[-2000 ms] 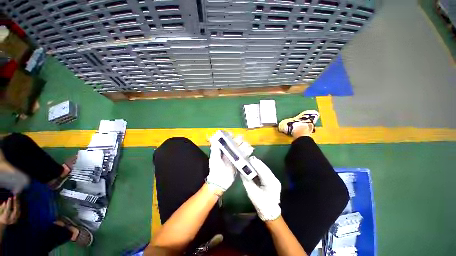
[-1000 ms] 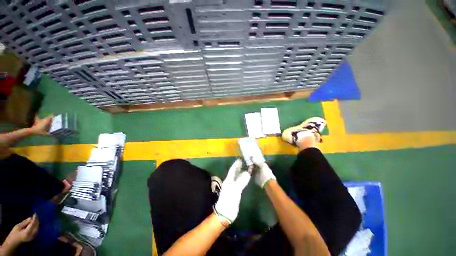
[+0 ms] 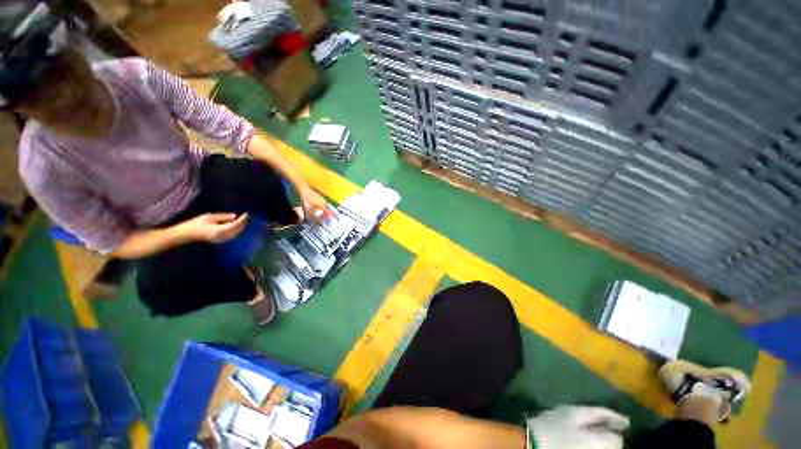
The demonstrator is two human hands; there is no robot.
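My left hand (image 3: 575,429), in a white knitted glove, is low at the bottom edge right of my left knee, its forearm crossing from the left. It is blurred and partly cut off, and I see no part in it. My right hand is out of the picture. A neat stack of silver flat metal parts (image 3: 648,319) stands on the green floor near my shoe, away from my hand. A blue bin (image 3: 178,399) at the lower left holds loose silver parts (image 3: 244,423) on a brown sheet.
Another person (image 3: 119,149) sits at the left, one bare hand at a long row of silver parts (image 3: 338,230). A small stack (image 3: 331,140) lies beyond. Blue crates (image 3: 66,386) are at the lower left. A grey wall of parts (image 3: 527,131) on a pallet fills the upper right.
The view has swung left, showing the other person and the left bin. The silver block held in my hands earlier is no longer seen in them. My right hand has left the picture.
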